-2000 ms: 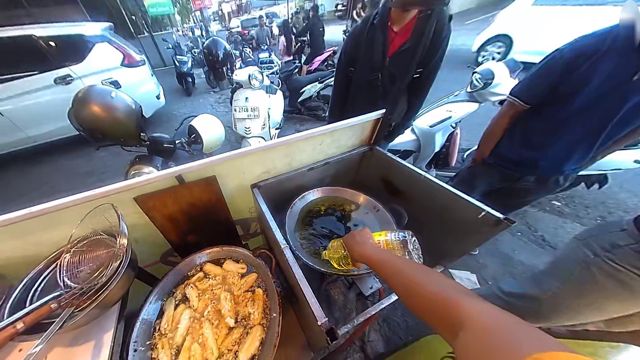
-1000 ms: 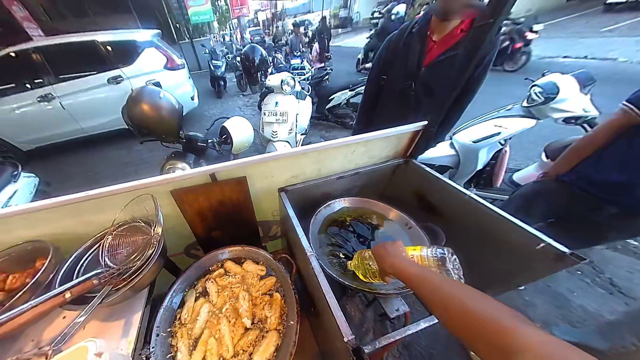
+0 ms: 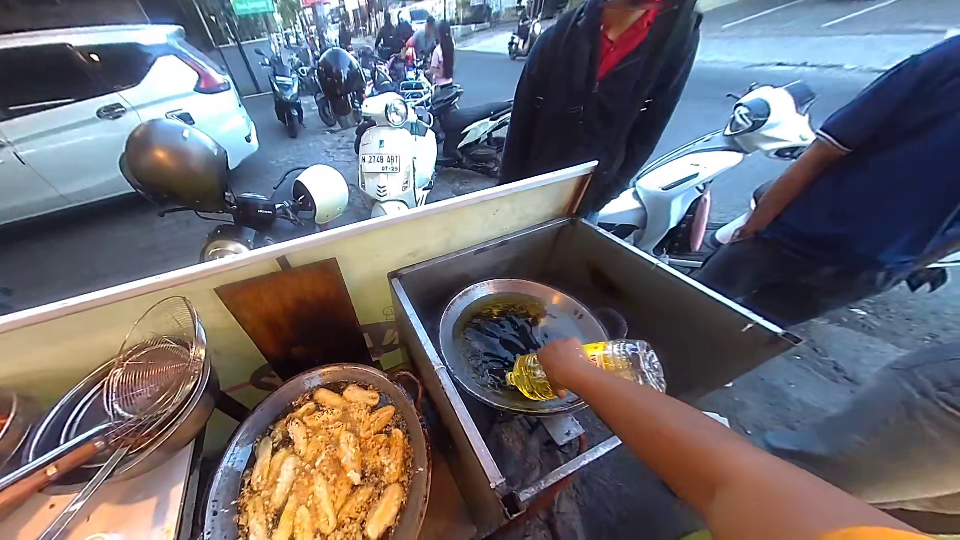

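My right hand (image 3: 564, 365) grips a clear plastic bottle of yellow cooking oil (image 3: 630, 360), tipped on its side with its neck pointing left over a wide metal wok (image 3: 592, 322). Dark oil (image 3: 499, 337) lies in that wok, which sits inside a metal stove enclosure. Whether oil is flowing from the bottle is hard to see. Left of the enclosure, a second large wok (image 3: 225, 469) holds battered pieces (image 3: 322, 487) frying in bubbling oil. My left hand does not show.
Wire strainers (image 3: 154, 375) rest on a metal pot at left. A stained board (image 3: 296, 311) leans on the cart's front panel (image 3: 465, 229). Beyond stand a person in a dark jacket (image 3: 592, 97), a person in a navy shirt (image 3: 885, 165), scooters (image 3: 394, 150) and a white car (image 3: 67, 142).
The bottle stays tilted over the wok in my right hand. The view has shifted between frames.
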